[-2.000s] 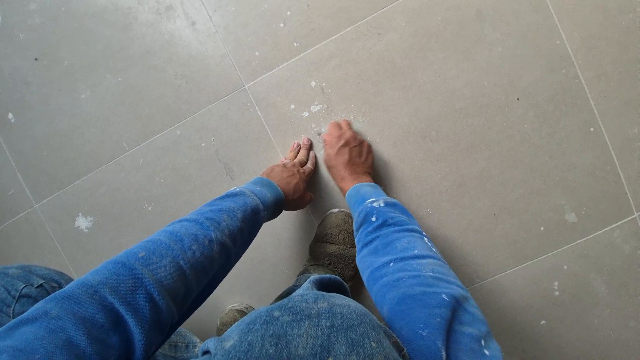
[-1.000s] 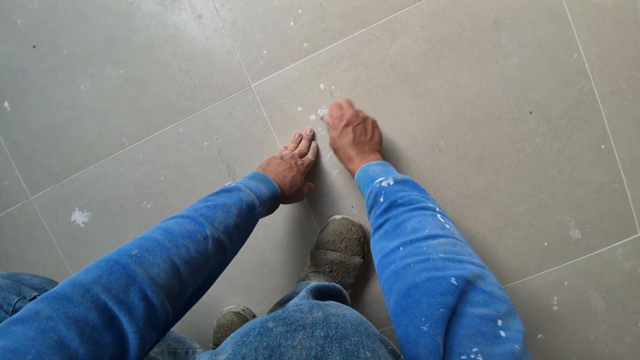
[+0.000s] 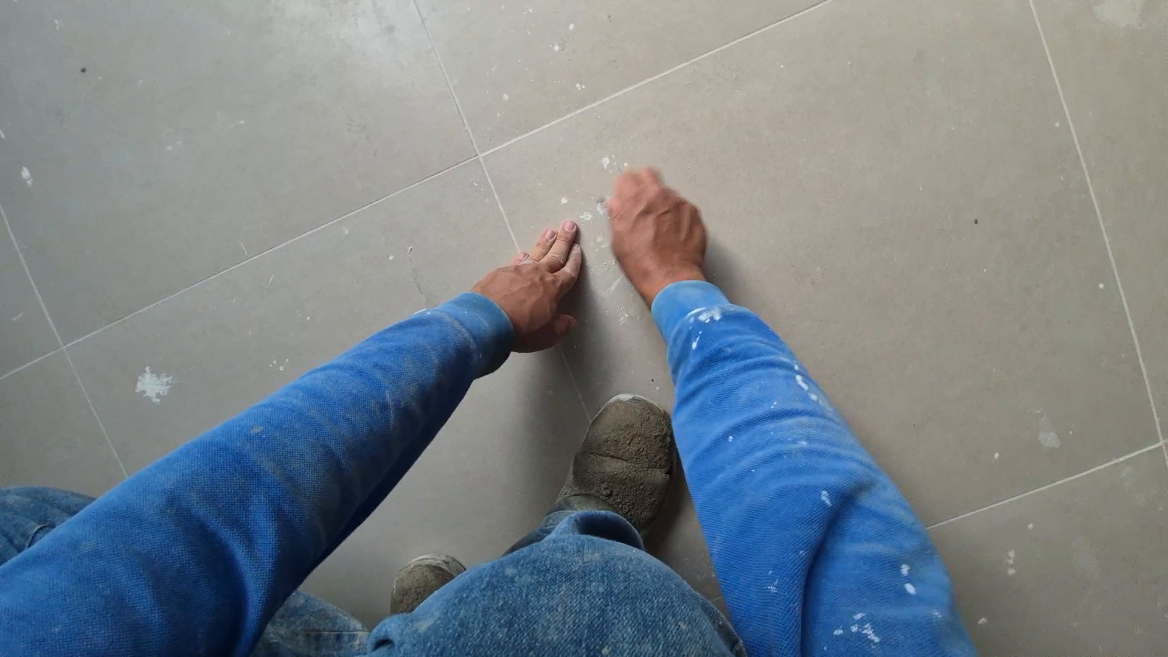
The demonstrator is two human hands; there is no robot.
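Note:
My left hand (image 3: pixel 538 287) rests palm down on the grey floor tile (image 3: pixel 867 237), fingers pointing up and a little right, with nothing in it. To its right, my right hand (image 3: pixel 659 228) is curled, knuckles up and slightly blurred at the fingers. Whether something small is in its grasp is hidden. White paint spots (image 3: pixel 587 216) dot the tile between and above the two hands. A light grout line (image 3: pixel 497 201) passes just left of my left fingertips.
A dusty shoe (image 3: pixel 622 456) stands below my hands, with the other shoe (image 3: pixel 425 580) lower left beside my denim knee (image 3: pixel 557 602). A larger white splotch (image 3: pixel 153 384) marks the floor at left. Grout lines cross between the large tiles.
My right hand shifts slightly over the same spotted patch of tile, its fingers blurred. My left hand stays flat on the floor.

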